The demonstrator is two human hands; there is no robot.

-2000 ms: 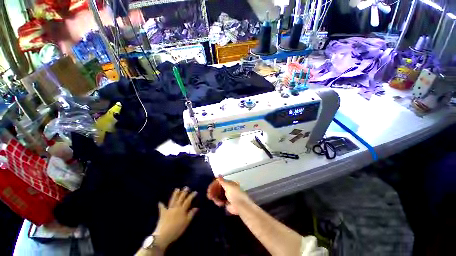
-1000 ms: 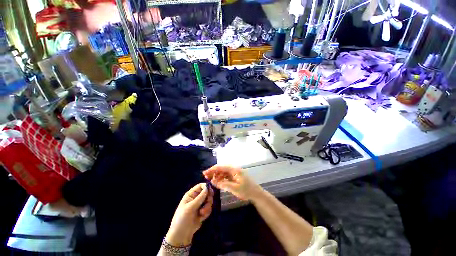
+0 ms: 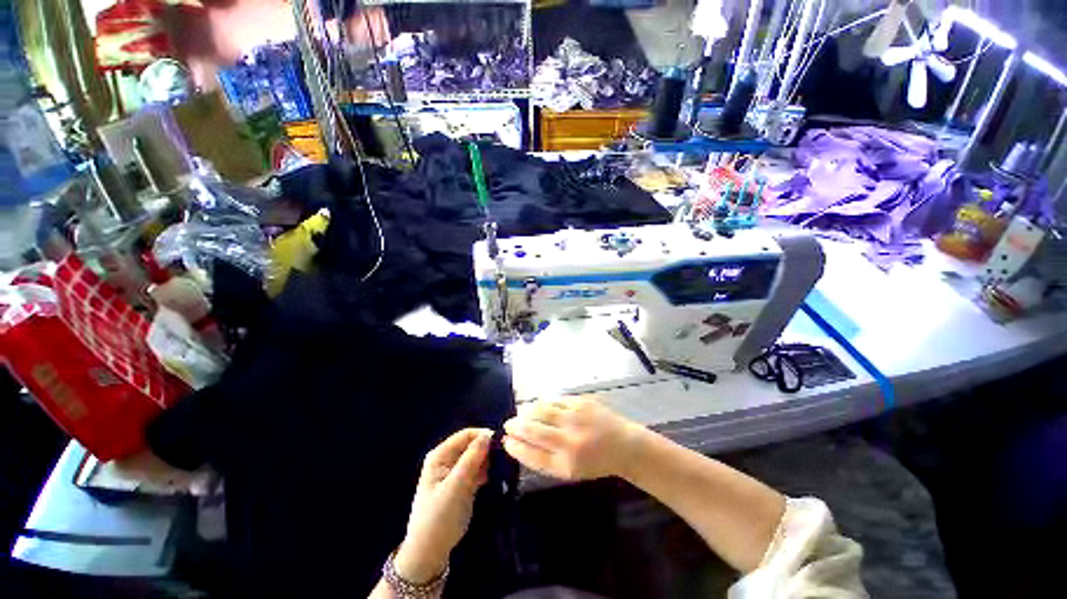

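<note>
Black garment fabric lies left of the sewing machine and hangs over the table's front edge. My left hand pinches the fabric's right edge between thumb and fingers. My right hand holds the same edge just to the right, fingertips close to the left ones. Both hands are in front of and below the needle area of the white sewing machine. The fabric is not under the needle as far as I can see.
Black scissors and a slim dark tool lie on the white table. A green-handled screwdriver stands at the machine's left end. A red-and-white checked bag is at left. Purple pieces lie at the back right.
My hands were apart, the left spread on the fabric; they came together at its edge and now grip it. The view has shifted, so the machine sits farther right.
</note>
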